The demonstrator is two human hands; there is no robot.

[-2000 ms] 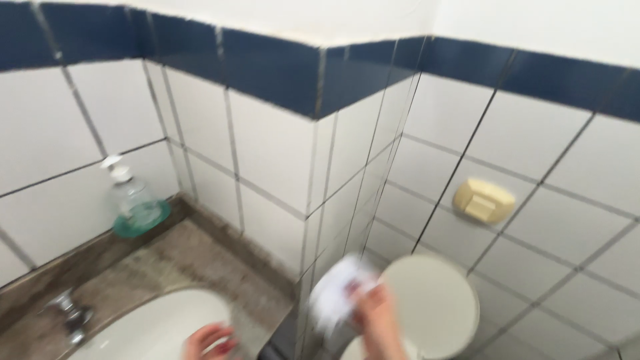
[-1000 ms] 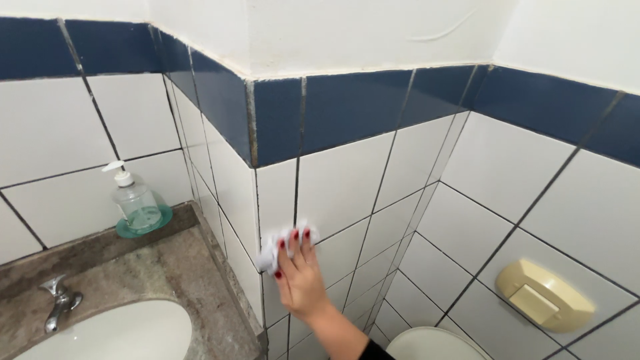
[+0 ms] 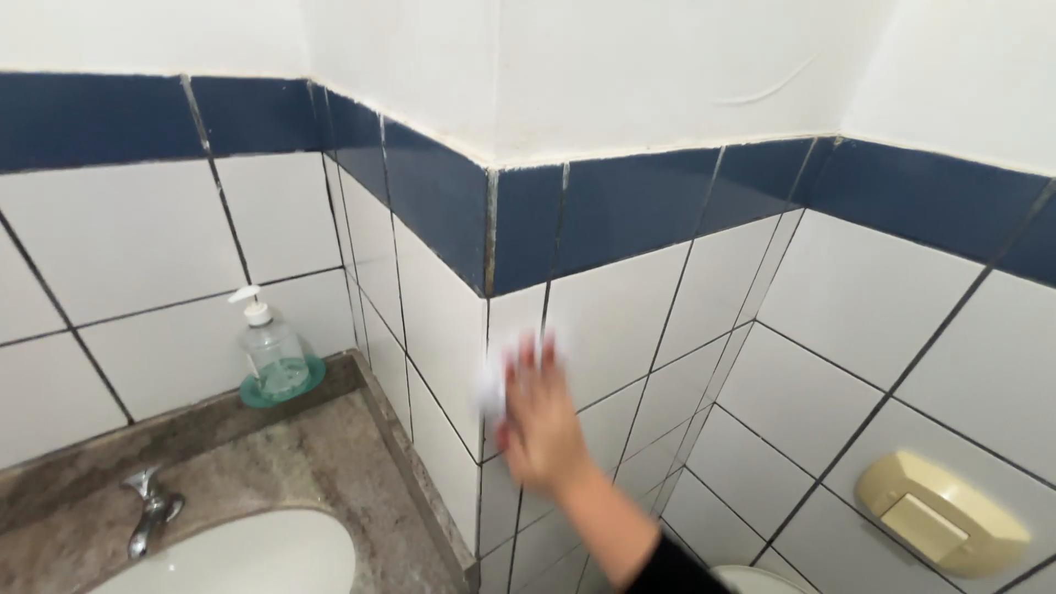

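Note:
My right hand [image 3: 540, 421], blurred and with red nails, presses a white cloth or wipe [image 3: 492, 384] flat on the white wall tiles [image 3: 615, 318], beside the outer corner of the wall. The hand lies below the band of dark blue tiles [image 3: 627, 202]. A black sleeve shows at the wrist's lower end. My left hand is out of view. Most of the cloth is hidden under my palm and fingers.
A clear pump soap bottle [image 3: 276, 351] stands on a green dish at the counter's back ledge. Below are a chrome faucet [image 3: 151, 511], a white basin [image 3: 247, 557] and a stone counter [image 3: 289, 450]. A cream flush plate [image 3: 940, 511] is on the right wall, a white toilet lid [image 3: 755, 580] lower down.
Two seconds ago the right hand held the cloth in front of the toilet; one second ago it was on the tiles by the corner, where it stays. The left hand has left the view, which has shifted.

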